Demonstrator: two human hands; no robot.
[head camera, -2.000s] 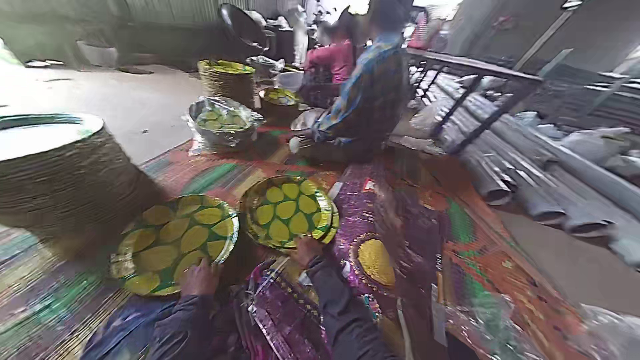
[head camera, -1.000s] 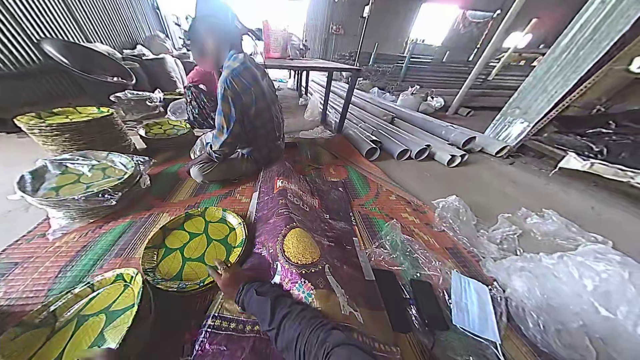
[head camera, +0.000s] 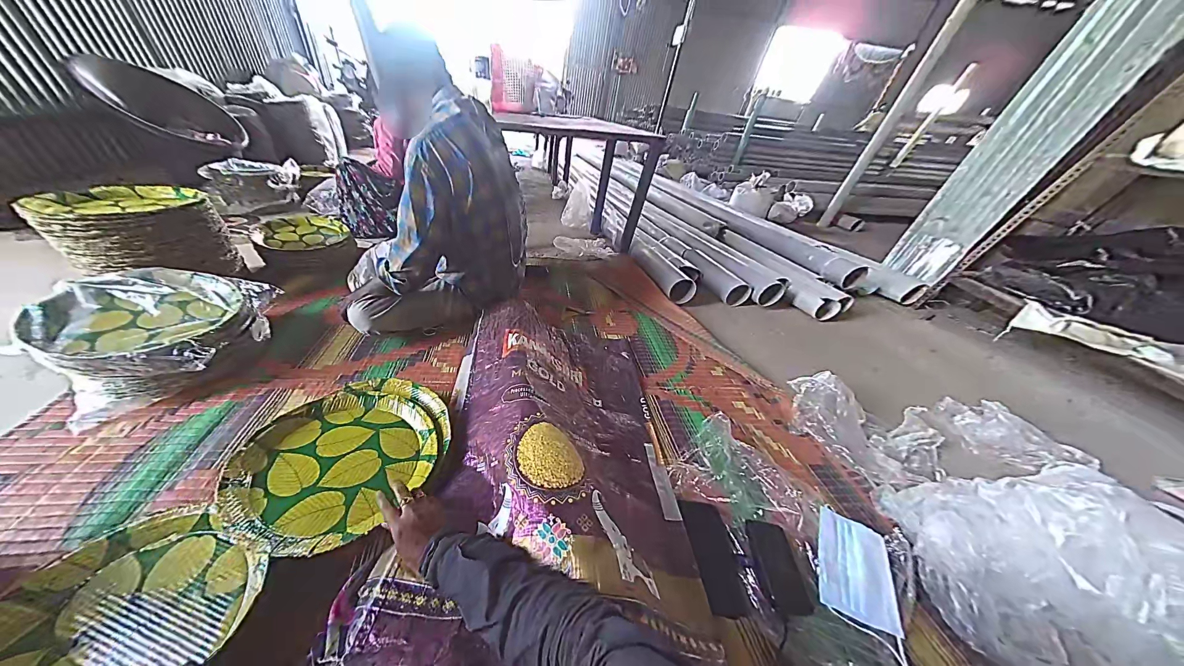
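My right hand (head camera: 411, 524), in a dark sleeve, rests at the lower right rim of a round plate with a green and yellow leaf print (head camera: 324, 467). Its fingers reach over the edge; whether they grip it is unclear. More plate rims show behind this one. At the lower left lies another group of leaf-print plates (head camera: 176, 578), cut off by the frame edge. My left hand is out of view. Right of my hand a purple printed sack (head camera: 601, 462) lies flat on the patterned mat.
A person (head camera: 462, 194) in a checked shirt sits ahead on the mat (head camera: 361, 351). Plate stacks (head camera: 139, 236), one wrapped in plastic (head camera: 139, 319), stand left. Grey pipes (head camera: 731, 250) and a table (head camera: 592, 129) are beyond. Right lie two dark phones (head camera: 777, 564), a face mask (head camera: 856, 564) and plastic film (head camera: 1045, 546).
The view has swung to the right. My left hand, on the left plates two seconds ago, has left the view. My right hand remains at the rim of the other plates.
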